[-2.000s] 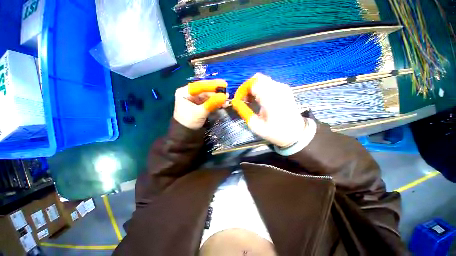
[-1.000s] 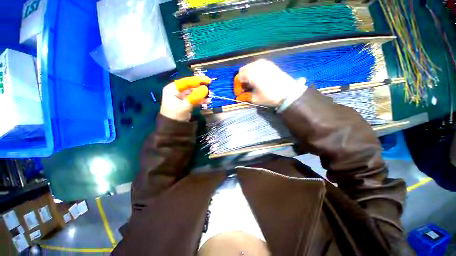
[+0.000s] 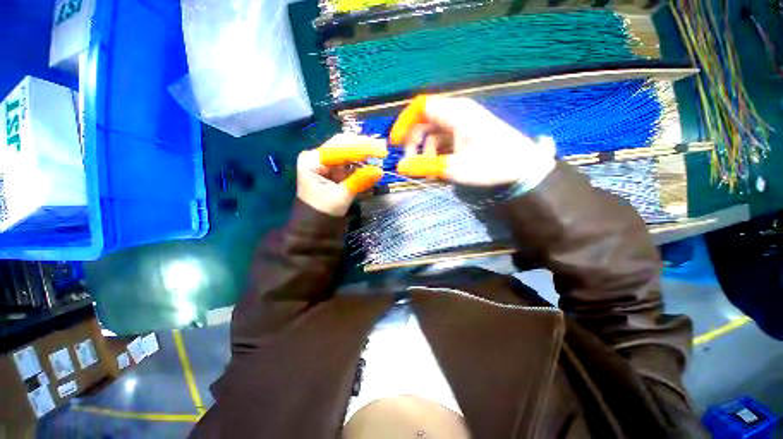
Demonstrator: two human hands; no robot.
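My left hand (image 3: 333, 176), with orange finger cots, pinches a tiny connector housing, mostly hidden between thumb and forefinger; its details are blurred. A thin pale lead wire (image 3: 402, 176) runs from these fingertips rightward, passing below my right thumb. My right hand (image 3: 468, 146), also with orange cots, is just right of the left, thumb and forefinger apart, with nothing clearly visible between them. Both hands are over the left ends of the blue lead wires (image 3: 567, 116) and white lead wires (image 3: 429, 223).
Green wires (image 3: 481, 51) and yellow wires (image 3: 361, 4) lie farther back. Mixed-colour harnesses (image 3: 721, 94) lie right. A plastic-covered white box (image 3: 245, 64), blue bin (image 3: 142, 146) and JST box (image 3: 43, 163) are left. Small dark pieces (image 3: 227, 182) lie on the green mat.
The dark housing seen in my left fingertips two seconds ago is now mostly hidden. My right hand moved away from them, and its thumb and forefinger have spread apart. The view has shifted slightly.
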